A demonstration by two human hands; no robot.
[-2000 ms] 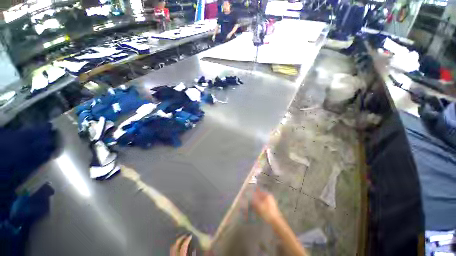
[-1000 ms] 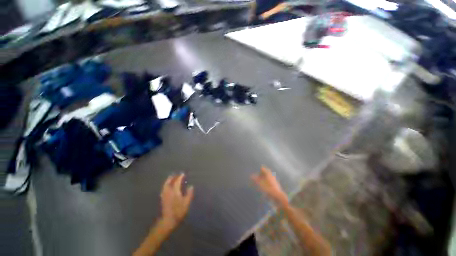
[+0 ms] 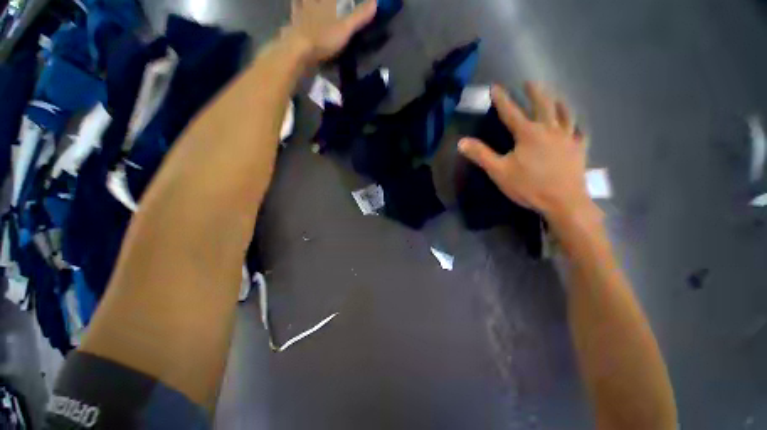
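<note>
Small navy cut pieces (image 3: 412, 189) with white paper tags lie on the grey cutting table (image 3: 378, 369) between my hands. My right hand (image 3: 542, 151), bare, lies with spread fingers on a dark piece (image 3: 484, 197). It presses on the piece from above and does not close round it. My left hand (image 3: 324, 29) is at the top edge of the picture, partly cut off, over more navy pieces. Its thumb is apart; whether its fingers grip cloth cannot be told.
A heap of navy, blue and white cut pieces (image 3: 92, 159) covers the left side of the table. A thin white strip (image 3: 307, 332), a white scrap (image 3: 442, 258) and a small dark scrap (image 3: 697, 278) lie on the table. White bits show at the right edge.
Both hands have reached forward from the bare table to the small navy pieces. The right hand now rests on a piece. The view has moved closer and tilted down; the white paper is out of view.
</note>
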